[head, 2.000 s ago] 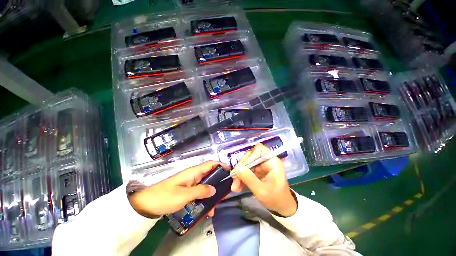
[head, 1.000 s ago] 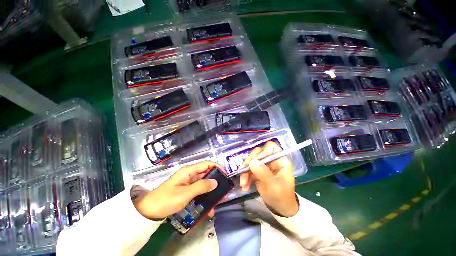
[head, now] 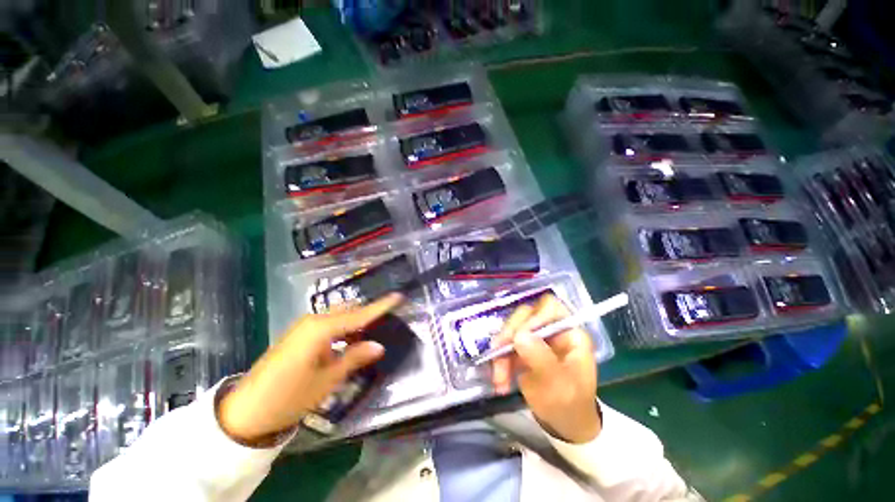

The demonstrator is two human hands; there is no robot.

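Note:
My left hand (head: 285, 377) is at the near left of the clear plastic working tray (head: 424, 387), thumb over a dark phone unit (head: 388, 358). Its index finger points away over the tray; the fingers under the unit are hidden. The unit is blurred and tilted, its circuitry end towards me. My right hand (head: 559, 382) holds pale tweezers (head: 597, 312), their tip low over the near right pocket, where another phone unit (head: 475, 333) lies. No piece can be made out at the tip. A dark adhesive strip (head: 535, 216) lies diagonally across the tray.
More phones with red edges fill pockets farther up the tray. A right-hand tray stack (head: 643, 328) and a taller left-hand stack (head: 211, 235) flank it. White paper (head: 286, 43) lies at the back. A blue stool (head: 765, 368) and a metal upright (head: 78, 186) also show.
My left hand has moved left with the phone unit, apart from the tweezers, and its index finger has stretched out. My right hand still holds the tweezers. The whole view has shifted slightly.

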